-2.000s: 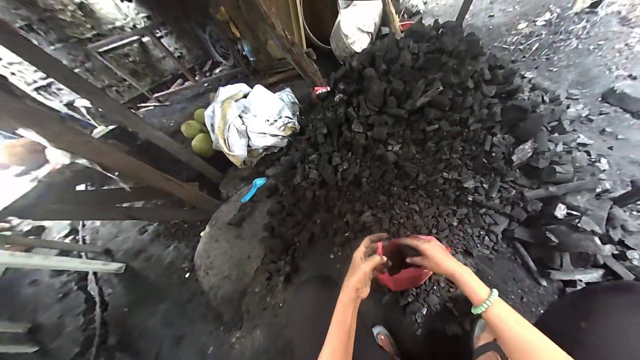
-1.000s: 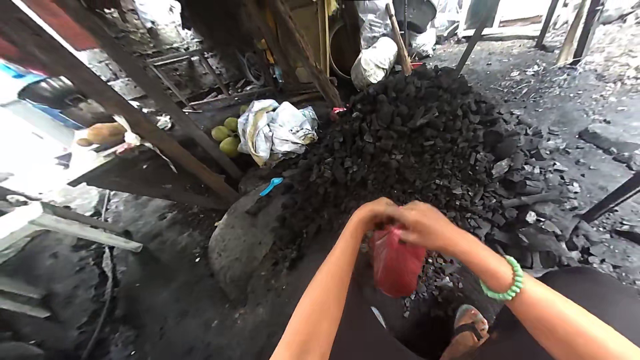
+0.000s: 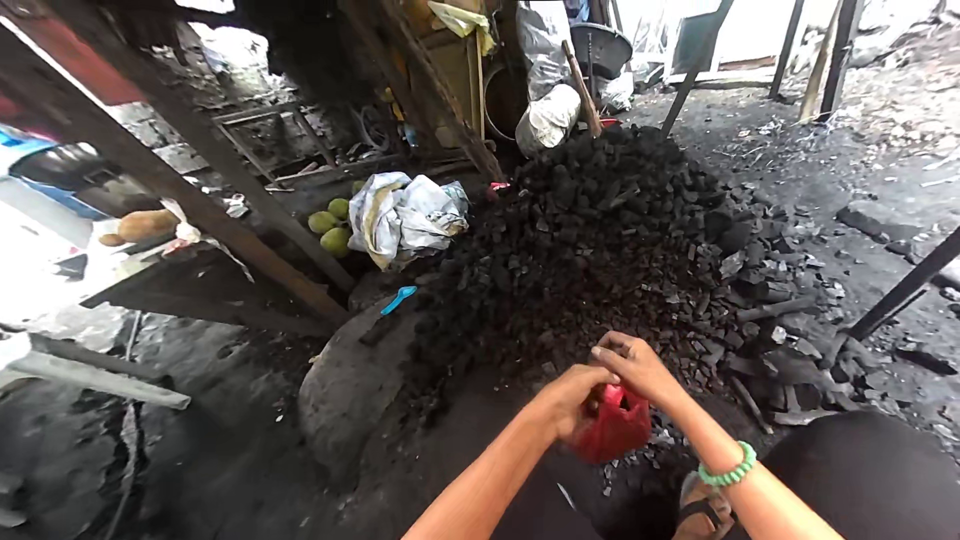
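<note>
A small red plastic bag [image 3: 611,431] hangs below my two hands, over the near edge of a large heap of black charcoal [image 3: 600,240]. My left hand [image 3: 574,397] grips the bag's upper left side. My right hand [image 3: 634,367], with a green beaded bracelet [image 3: 731,469] on its wrist, is closed at the bag's top, its fingertips close to those of the left. The bag's contents are hidden. A blue plastic spoon or scoop [image 3: 398,299] lies at the top of a large grey stone [image 3: 352,397], left of the heap.
Beyond the stone lie a crumpled white sack [image 3: 409,217] and several green round fruits [image 3: 330,225]. Wooden posts [image 3: 247,232] slant across the left side. A thin dark post [image 3: 911,285] stands at right. Behind the heap are a filled white sack [image 3: 551,120] and a dark basin [image 3: 600,49].
Two seconds ago the red bag stood wide-mouthed with my hands at its rim. Its top has since been gathered and lifted between my hands. The view has tilted up.
</note>
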